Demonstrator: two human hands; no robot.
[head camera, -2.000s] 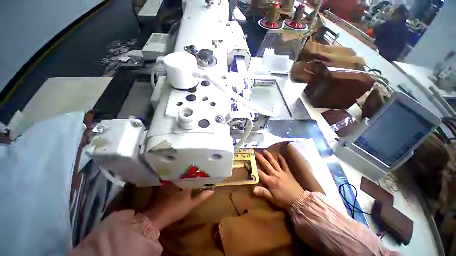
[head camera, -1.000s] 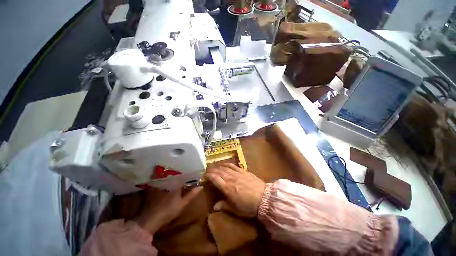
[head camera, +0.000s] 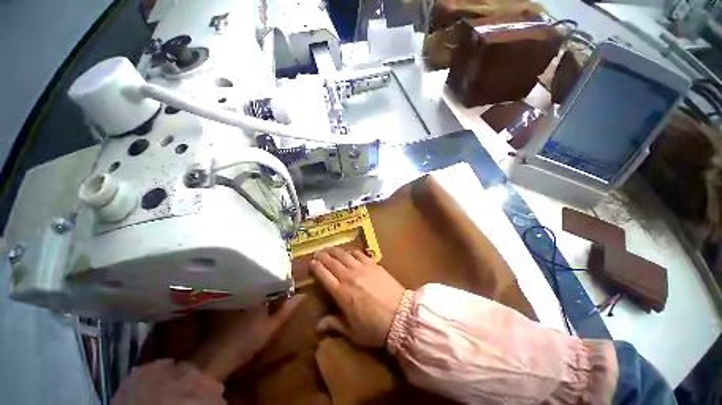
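Note:
A brown suede-like garment panel (head camera: 443, 241) lies spread under the machine head and under both hands. The yellow presser clamp frame (head camera: 375, 244) rests on it, beside the white pattern sewing machine head (head camera: 214, 257). My right hand (head camera: 358, 299) lies flat on the panel with its fingertips at the frame's front edge and inside its opening. My left hand (head camera: 245, 332) presses on the panel below the machine head, which partly hides it. A loose folded flap of brown cloth (head camera: 356, 376) lies below my right hand. The needle is not clearly visible.
A control panel (head camera: 609, 119) stands at the right. Small brown cut pieces (head camera: 629, 269) lie in front of it, beside dark looped cord (head camera: 546, 245). Brown bundled work (head camera: 503, 59) is behind. A dark shiny plate edge (head camera: 507, 213) runs along the white table. Pale cloth (head camera: 39, 348) hangs at left.
My right hand has moved from the right side of the yellow frame to its front edge. My left hand stays low beside the machine head. The view has shifted and come closer to the machine.

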